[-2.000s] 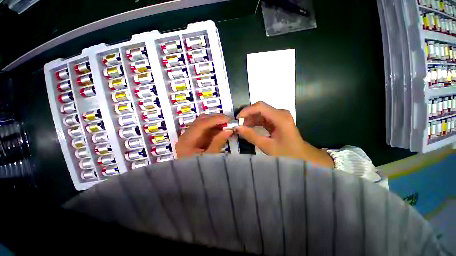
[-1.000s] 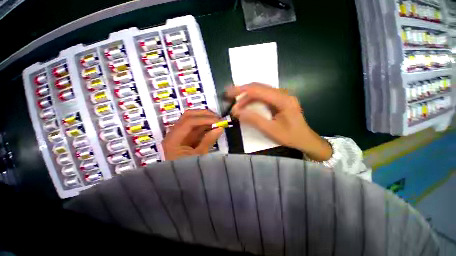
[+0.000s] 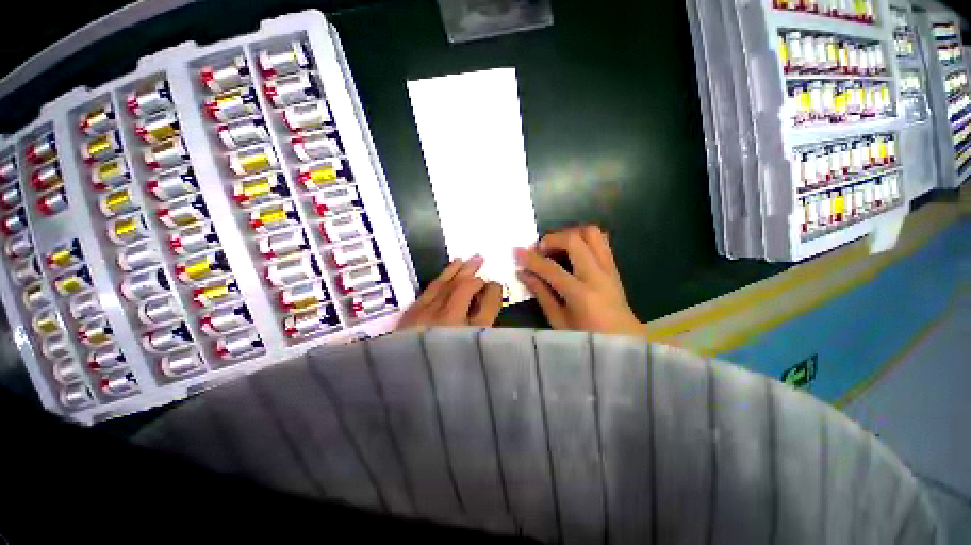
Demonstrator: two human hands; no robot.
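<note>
A plain white sheet (image 3: 474, 160) lies on the dark green mat. My left hand (image 3: 453, 298) is at the sheet's lower left edge, with bent fingers. My right hand (image 3: 580, 282) is at its lower right edge, fingertips on or just over the sheet. A small yellowish spot shows between the fingertips; I cannot tell if it is a part. Whatever either hand holds is hidden. A white blister tray (image 3: 373, 170) left of the sheet holds columns of small silver-white cylinders with red and dark ends, some yellow-banded.
Stacked blister trays (image 3: 735, 138) with similar cylinders stand at the right. A greyish see-through square (image 3: 496, 15) lies at the far edge of the mat. A blue floor with a yellow line shows at the lower right. My striped grey clothing fills the bottom.
The view has shifted right, so the tray and sheet appear further left. The yellow-banded cylinder in my left hand is no longer clearly visible. Both hands are now down at the sheet's near end.
</note>
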